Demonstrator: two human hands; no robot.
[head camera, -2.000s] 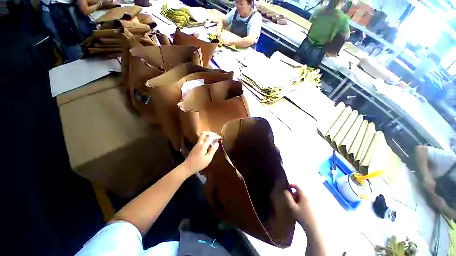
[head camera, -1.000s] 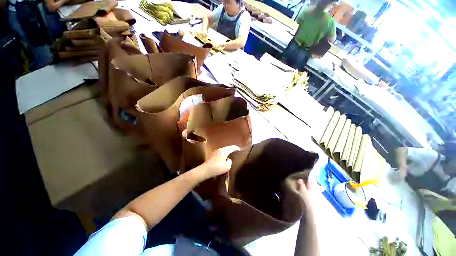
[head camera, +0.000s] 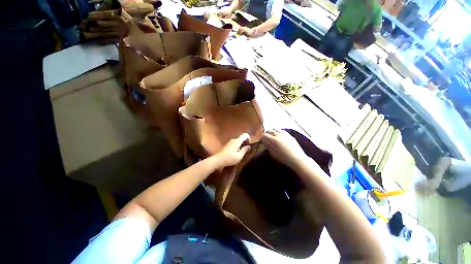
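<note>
A brown open-topped bag body (head camera: 279, 227), dark inside, stands nearest to me at the table edge. My left hand (head camera: 235, 150) pinches its far rim near the seam. My right hand (head camera: 276, 146) is at the same rim, close to the right of my left hand, with its fingers on the edge; the fingertips are partly hidden. My right forearm crosses over the bag's mouth. Behind it stands another brown bag body (head camera: 222, 124), with a white paper slip (head camera: 196, 85) beside its mouth.
More brown bag bodies (head camera: 178, 46) stand in a row beyond. A tan carton (head camera: 103, 134) is at the left. A blue tray (head camera: 356, 180) with a white pot (head camera: 373, 205), and folded panels (head camera: 374, 139), lie at the right. People stand or work at the back and right.
My right hand has moved from the bag's right rim to the far rim beside my left hand. My left hand has stayed on the rim. The view has shifted.
</note>
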